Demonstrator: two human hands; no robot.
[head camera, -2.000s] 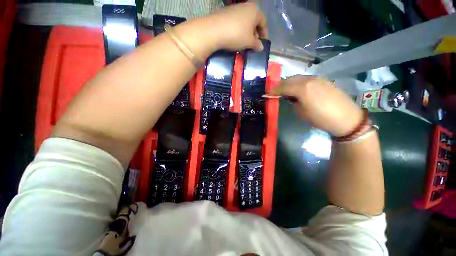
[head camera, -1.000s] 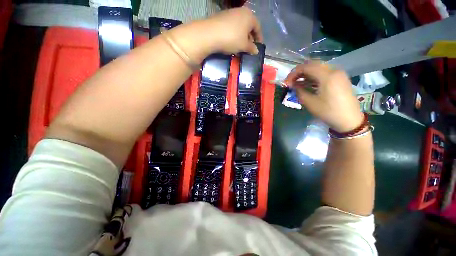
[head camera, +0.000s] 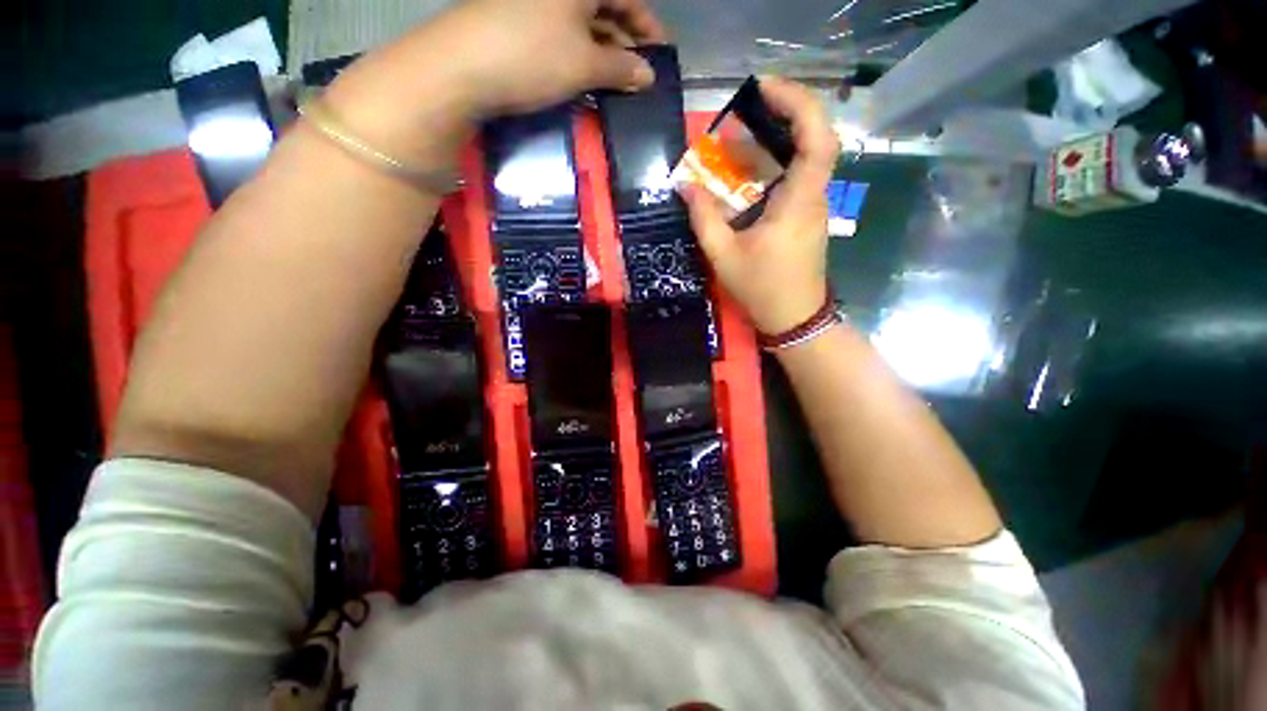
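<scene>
Several black flip phones lie opened flat in a red tray (head camera: 748, 417), screens up and keypads down. My left hand (head camera: 556, 56) is at the top edge of the upper right phone (head camera: 646, 153), its fingertips on that edge. My right hand (head camera: 773, 222) holds a small white card with an orange marking and dark edges (head camera: 725, 170) just right of that phone's screen. The lower row shows three phones, one of them in the middle (head camera: 571, 403). My left forearm hides part of the upper left phones. I cannot tell if film is on the screen.
A bottle with a red and white label (head camera: 1098, 170) stands at the right, below a pale metal post (head camera: 1000, 70). Shiny clear film (head camera: 934, 333) lies on the dark green bench. A small blue item (head camera: 843, 206) is beyond my right hand. Another phone (head camera: 229, 128) is at the upper left.
My right hand has moved left to the upper right phone and now shows the card with orange marking. The view has shifted, and my left hand stays at the phone's top edge.
</scene>
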